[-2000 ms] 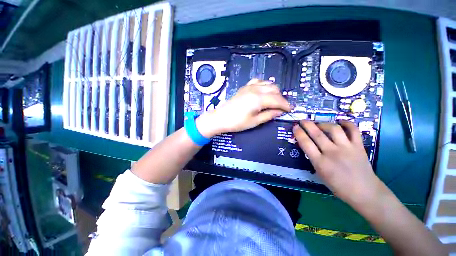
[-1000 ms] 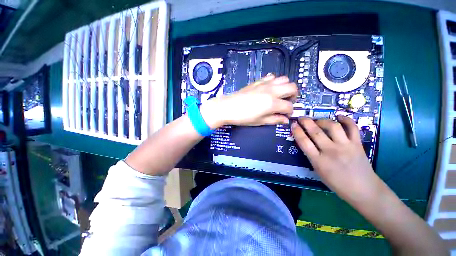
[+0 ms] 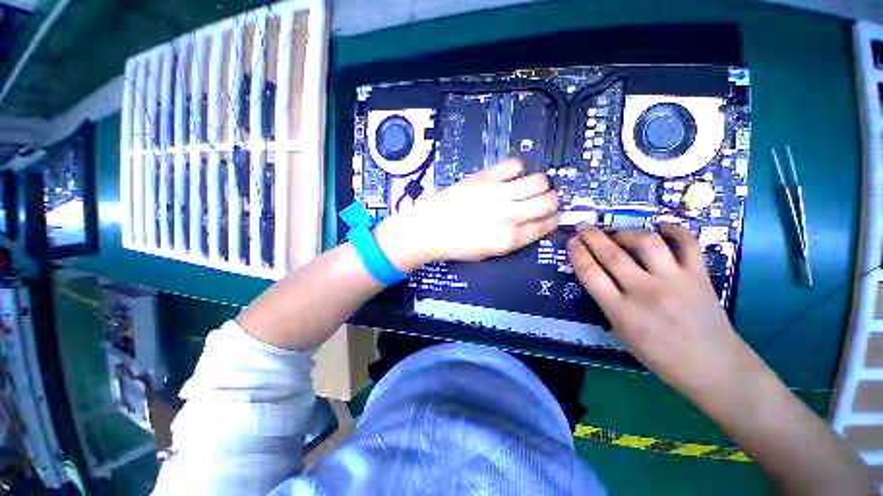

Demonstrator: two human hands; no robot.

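An open laptop base (image 3: 528, 334) lies in front of me, with fans at its upper corners and a black battery (image 3: 494, 288) along its lower part. My left hand (image 3: 479, 215), with a blue wrist strap (image 3: 373, 250), lies over the middle of the board, its fingers bent together. My right hand (image 3: 644, 291) rests over the battery's upper right part, fingertips at a silver connector strip (image 3: 631, 221) on the board's lower edge. The fingertips of the two hands are close together. Whether either hand grips a small part cannot be made out.
Silver tweezers (image 3: 796, 215) lie right of the laptop. A white compartment tray (image 3: 308, 145) with narrow black parts and thin wires stands at the left. Another white tray (image 3: 865, 242) is cut off at the right edge. A brown box (image 3: 346, 363) is below the bench edge.
My left hand has drawn slightly left and down from the heat pipes, showing more of the board by its fingertips. My right hand has hardly moved.
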